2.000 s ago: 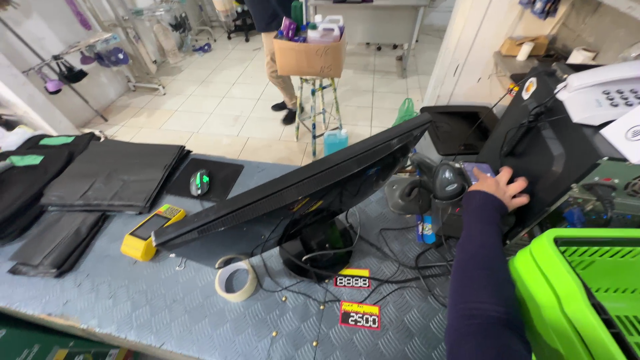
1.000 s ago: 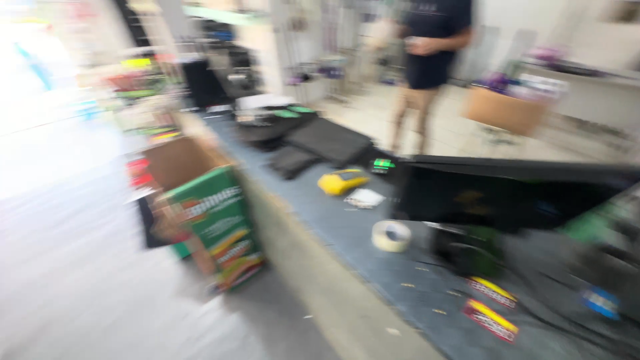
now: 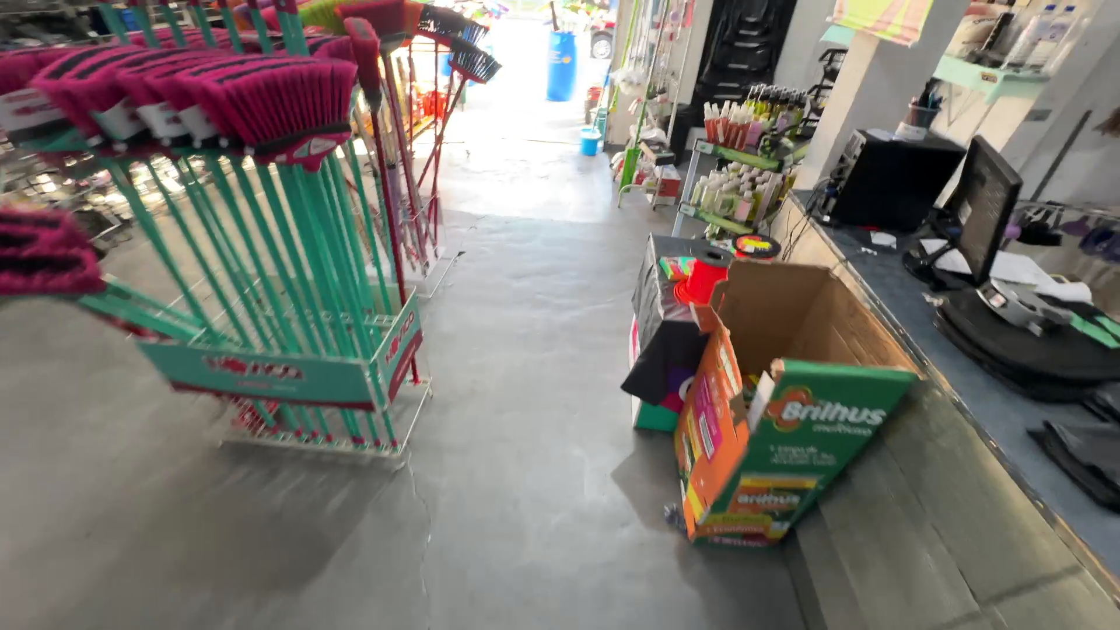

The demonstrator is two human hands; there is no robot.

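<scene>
Neither my left hand nor my right hand shows in the head view. On the left stands a rack (image 3: 271, 378) full of brooms with magenta bristle heads (image 3: 271, 105) turned up and teal handles. Right of the middle, an open cardboard display box (image 3: 814, 437), green and orange, leans against the counter side. Behind it a red spool (image 3: 702, 278) sits on a box with black plastic over it. Along the right runs the blue-grey counter (image 3: 927, 324), bearing a monitor (image 3: 984, 210), a black computer case (image 3: 894, 179) and black folded goods (image 3: 1015, 337).
A grey floor aisle (image 3: 516, 367) lies between the broom rack and the display box. Farther back are a shelf of bottles (image 3: 744, 188), a small blue bucket (image 3: 589, 141) and a large blue drum (image 3: 562, 66) near a bright opening. A white pillar (image 3: 866, 96) rises beside the counter.
The view has swung far left, from the counter to the shop aisle. My right hand, by the black device on the counter two seconds ago, is out of view.
</scene>
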